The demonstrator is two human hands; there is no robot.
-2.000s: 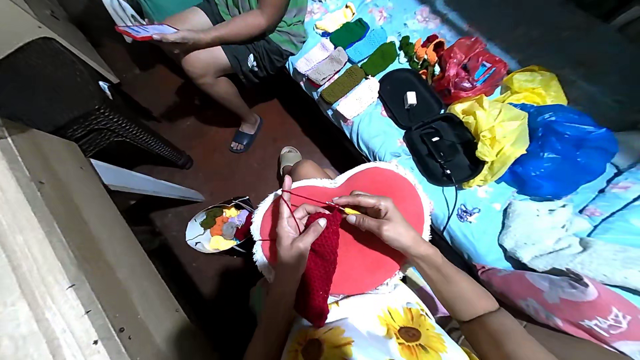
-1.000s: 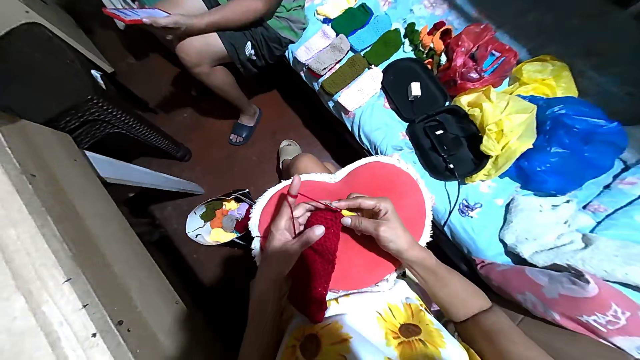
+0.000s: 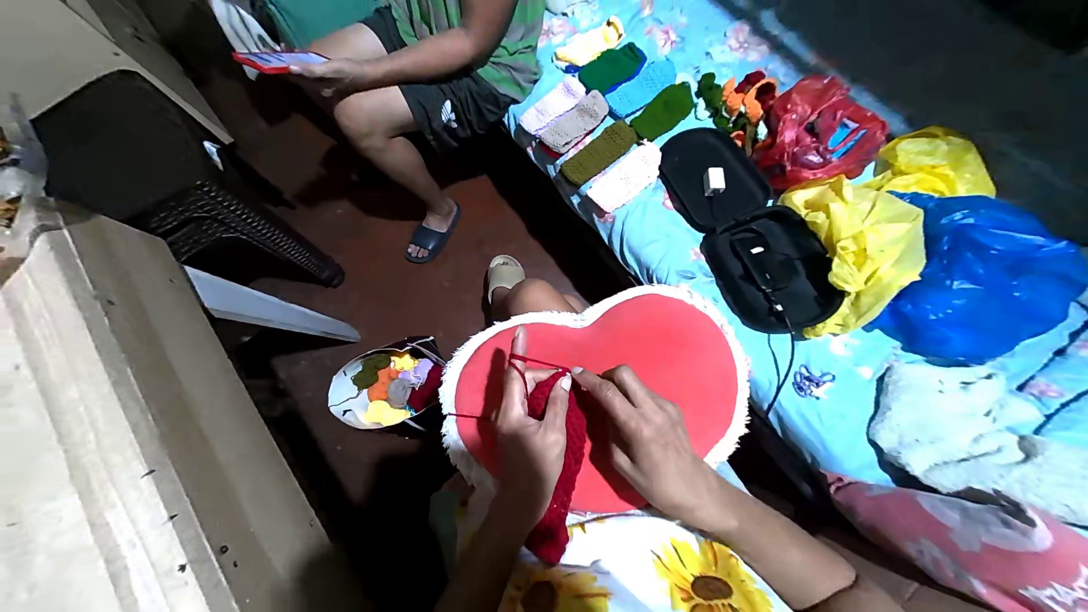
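My left hand (image 3: 534, 425) pinches the top of a dark red crocheted piece (image 3: 561, 493), with a strand of red yarn (image 3: 544, 364) running round its raised index finger. The piece hangs down past a red heart-shaped cushion (image 3: 671, 357) with white fluffy trim, which lies on my lap. Close against the piece's upper edge, my right hand (image 3: 642, 429) has its thumb and index finger together; a yellow-handled tool seen there earlier is hidden now, so what this hand holds cannot be made out.
A container of coloured yarn balls (image 3: 344, 408) stands on the floor at left. On the bed lie several crocheted pieces (image 3: 599, 153), an open black case (image 3: 722, 183) and plastic bags (image 3: 977, 280). A seated person (image 3: 382, 127) holds a phone. A black plastic stool (image 3: 127, 144) is at left.
My right hand has turned, and the yellow tool handle between its fingers no longer shows. My left hand still grips the red piece.
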